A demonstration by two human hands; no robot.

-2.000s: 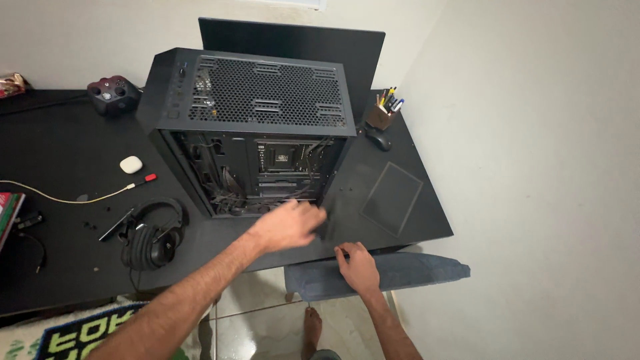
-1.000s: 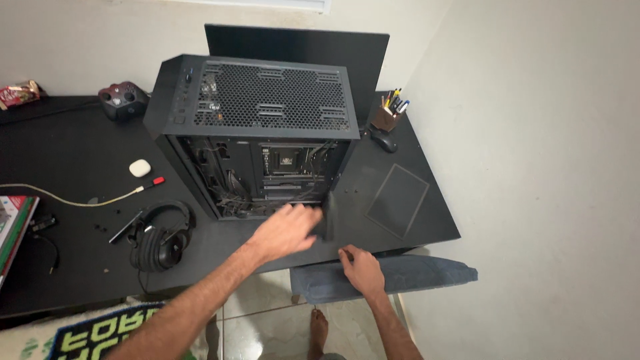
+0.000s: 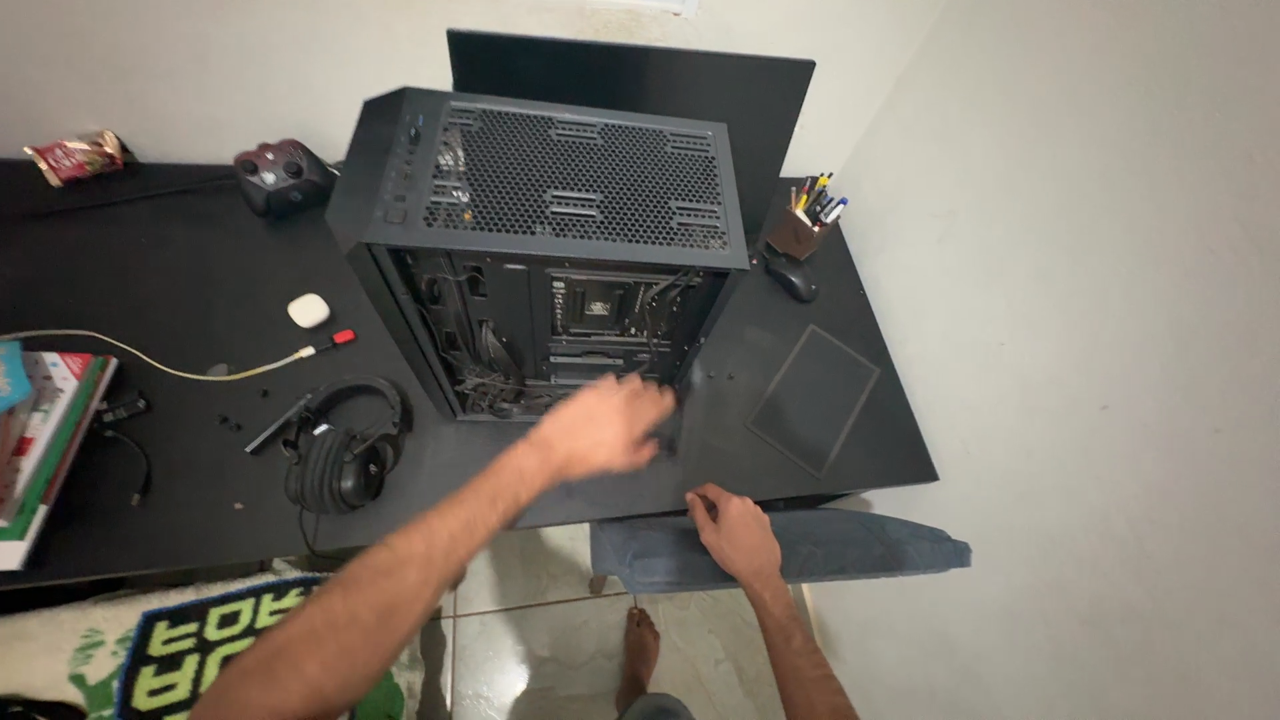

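A black computer case [image 3: 740,255] stands on the black desk with its side uncovered, showing a motherboard backplate [image 3: 598,308] and bundled cables [image 3: 490,355]. My left hand [image 3: 610,425], blurred, is in front of the case's lower right part. Its fingers are bent around a dark, blurred object [image 3: 668,432] whose kind I cannot tell. My right hand [image 3: 735,535] rests near the front desk edge with curled fingers, above a blue-grey padded chair part [image 3: 860,548]; whether it holds anything is hidden. A thin dark rectangular mesh panel [image 3: 815,400] lies to the right.
Headphones [image 3: 345,450], a thin metallic stick [image 3: 278,424], small dark pieces [image 3: 230,422], a cable with a red tip [image 3: 344,337] and a white case [image 3: 308,310] are left. Behind stand a monitor [image 3: 640,75] and a pen holder [image 3: 797,235], with a mouse [image 3: 791,277] beside it.
My left hand stays in front of the case's lower right part, its blur showing motion. My right hand stays near the desk edge. The view has shifted slightly.
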